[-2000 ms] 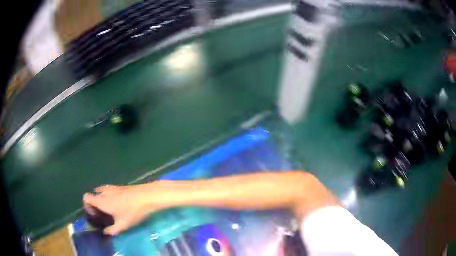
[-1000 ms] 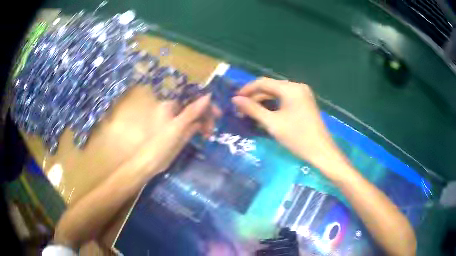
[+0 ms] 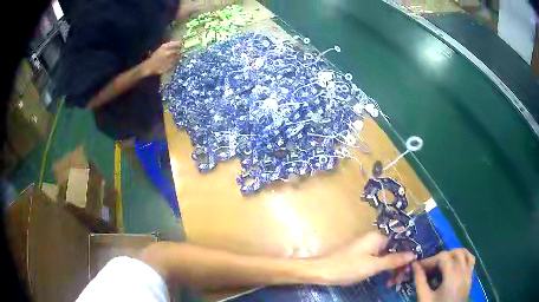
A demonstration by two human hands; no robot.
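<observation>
A chain of dark ring circuit boards (image 3: 385, 194) lies at the right of the tan bench, its lower end at my hands. A white lead with a round white end piece (image 3: 414, 143) sticks out from its top, over the green belt's edge. My left hand (image 3: 369, 259) is closed on the lower boards of the chain. My right hand (image 3: 449, 276) touches the same end from the right, fingers bent around a dark part that is mostly hidden. I cannot tell what that part is.
A large board pile (image 3: 266, 112) covers the far bench, with yellow-green parts (image 3: 216, 25) beyond. A person (image 3: 112, 59) reaches in at the upper left. The green belt (image 3: 461, 135) runs along the right. Cardboard boxes (image 3: 80, 189) stand at left. The printed mat (image 3: 444, 227) lies under my hands.
The view has swung left, so the pile, the person and the boxes now show. My hands have come together at the chain's end; they were slightly apart before.
</observation>
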